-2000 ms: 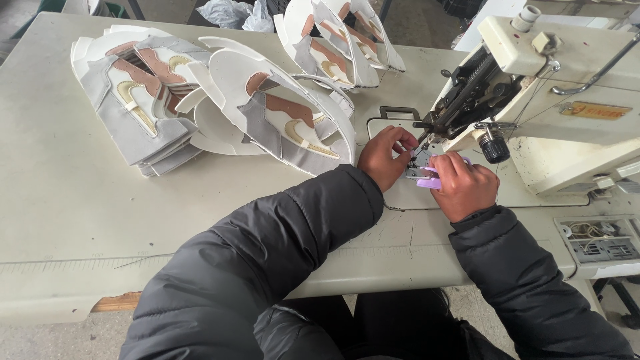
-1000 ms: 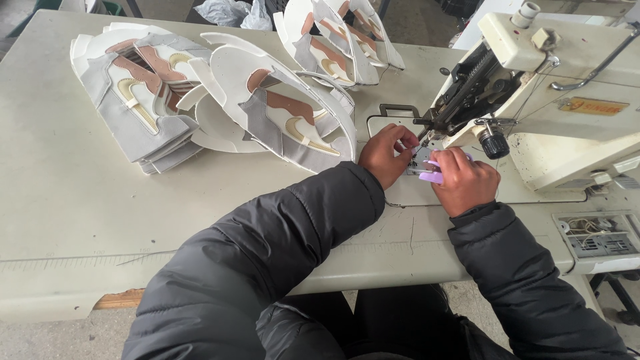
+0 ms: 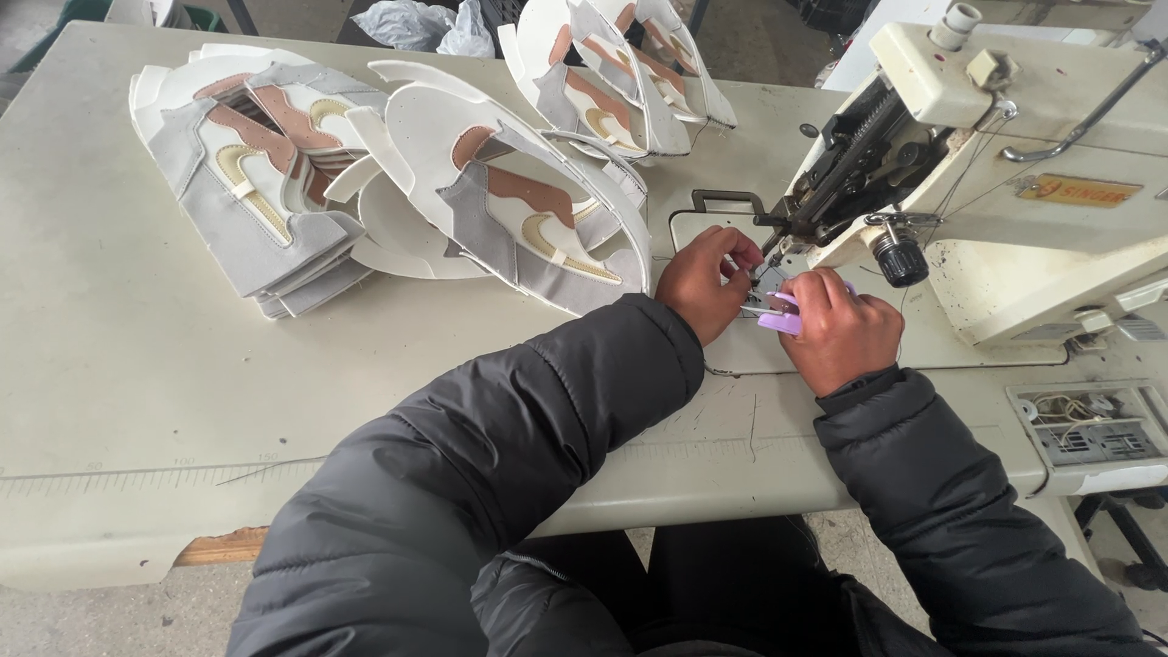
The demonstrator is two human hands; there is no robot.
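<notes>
My right hand is closed around a pair of small purple-handled snips, whose blades point left toward the needle area of a Singer sewing machine. Close beside the tips, my left hand has its thumb and fingers bent together just below the presser foot; whether thread is pinched between them is too small to tell. Both hands are low over the machine's bed plate. The exact spot where the blades meet the needle area is partly hidden by my fingers.
Left of the machine lie a stack of stitched shoe uppers and looser uppers; more uppers sit at the table's back edge. A tray with bobbin parts is at the right. Loose threads and a printed ruler mark the tabletop.
</notes>
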